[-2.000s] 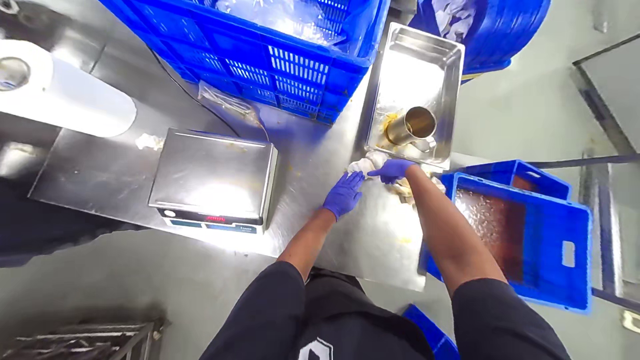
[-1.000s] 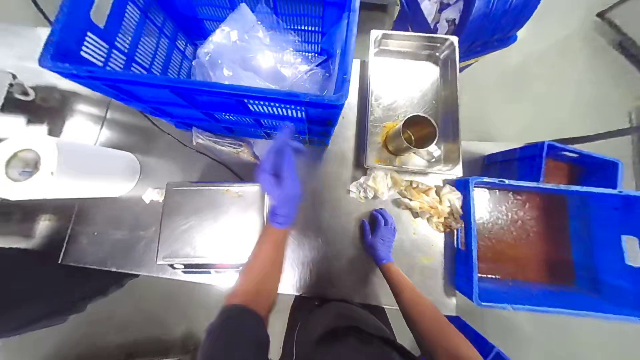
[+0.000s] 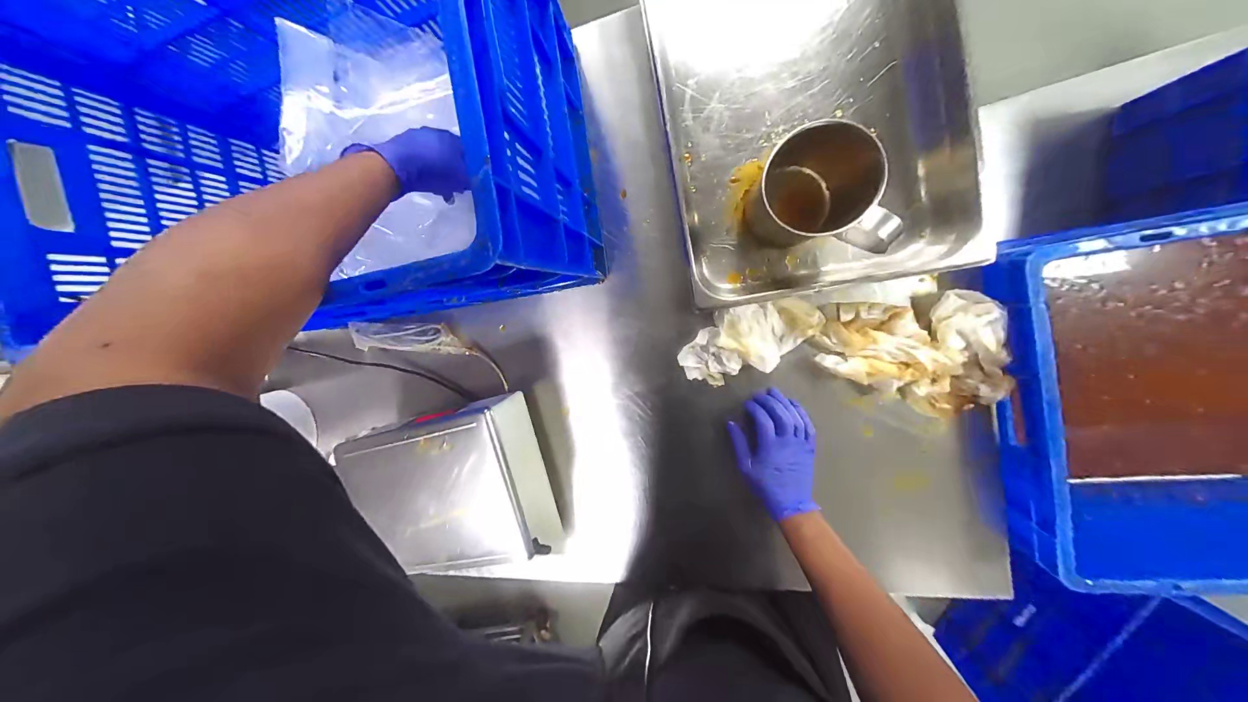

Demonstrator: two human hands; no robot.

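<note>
My left hand (image 3: pixel 424 164), in a blue-purple glove, is inside a blue plastic crate (image 3: pixel 531 146), over clear plastic bags (image 3: pixel 366 88); its fingertips are partly hidden, and whether it grips a bag cannot be told. My right hand (image 3: pixel 780 448), gloved alike, rests palm down on the steel table (image 3: pixel 702 526) with its fingers apart and nothing held. Just beyond its fingers lie crumpled, brown-stained cloths or papers (image 3: pixel 882 346). Behind them a steel mug (image 3: pixel 824 180) with brownish residue stands in a shallow steel tray (image 3: pixel 936 214), beside a yellow-orange smear.
A bench scale (image 3: pixel 439 487) with a steel top is at the lower left, near a black cable (image 3: pixel 390 366) and a small clear plastic bag (image 3: pixel 400 337). At the right edge, a blue crate (image 3: pixel 1043 526) holds something reddish-brown under a wet-looking surface.
Both hands were at the crumpled material two seconds ago. My left hand has since moved away and into the blue crate; my right hand has come to rest on the table. The view has shifted considerably.
</note>
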